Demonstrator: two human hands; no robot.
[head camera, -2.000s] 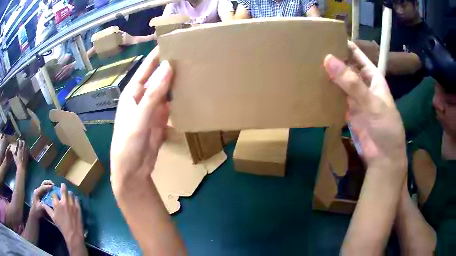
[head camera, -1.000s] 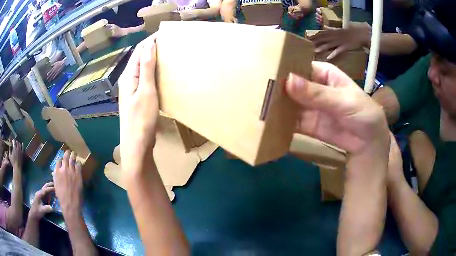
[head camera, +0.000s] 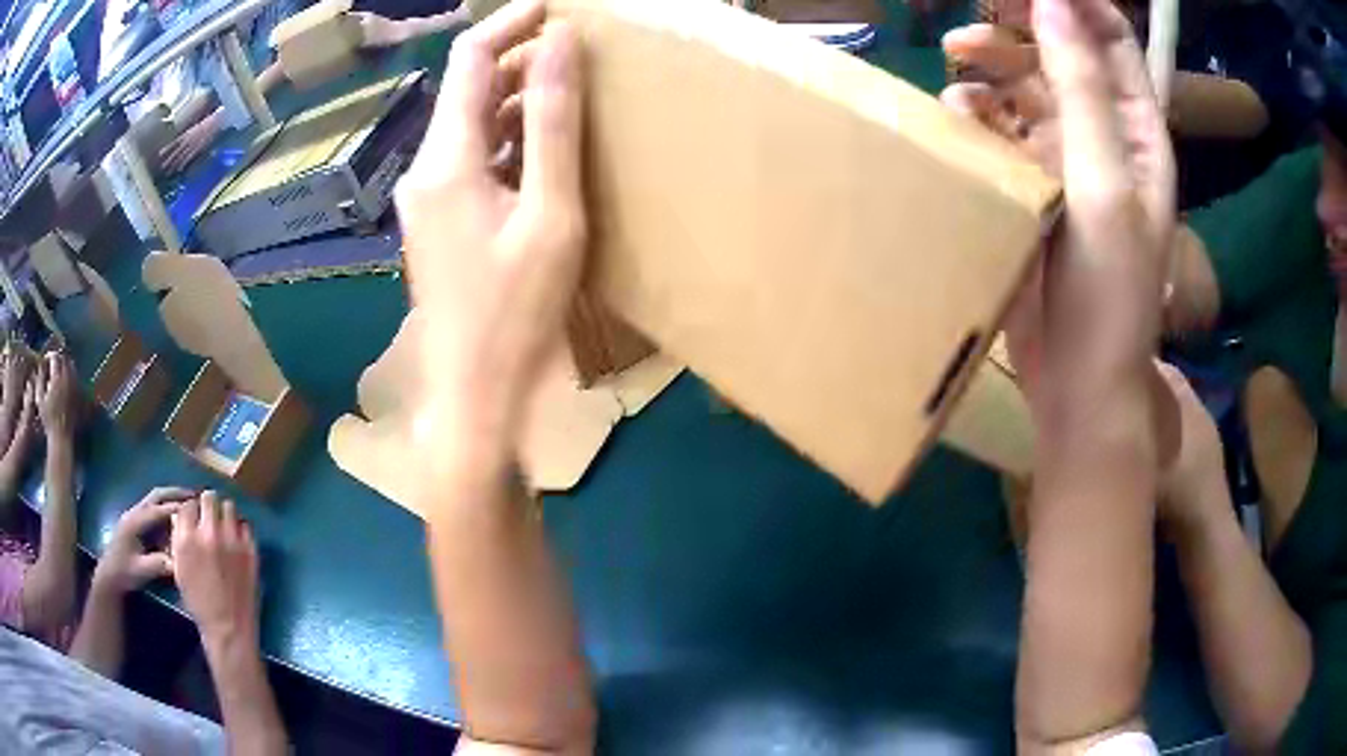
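A plain brown mailer box (head camera: 798, 236) is held up above the bench, tilted, its lower right corner pointing down. A dark locking slot (head camera: 957, 372) shows near its right edge. My left hand (head camera: 495, 222) holds the box at its left end, fingers up along the edge. My right hand (head camera: 1101, 192) is at the right end, fingers pointing up; its palm side and the box's far faces are hidden. An open box blank (head camera: 554, 436) lies on the bench, partly behind my left forearm.
A neighbour's open box (head camera: 237, 421) at left holds a blue item. Another person's hands (head camera: 192, 554) are at lower left. A grey case with yellowish top (head camera: 303, 177) stands upper left. A person in green sits close at right. The dark green bench (head camera: 709, 591) has a curved front edge.
The box has turned and tilted in my hands, its right end panel no longer facing me. My right hand has moved up along the right end. A blue item now shows in the neighbour's box.
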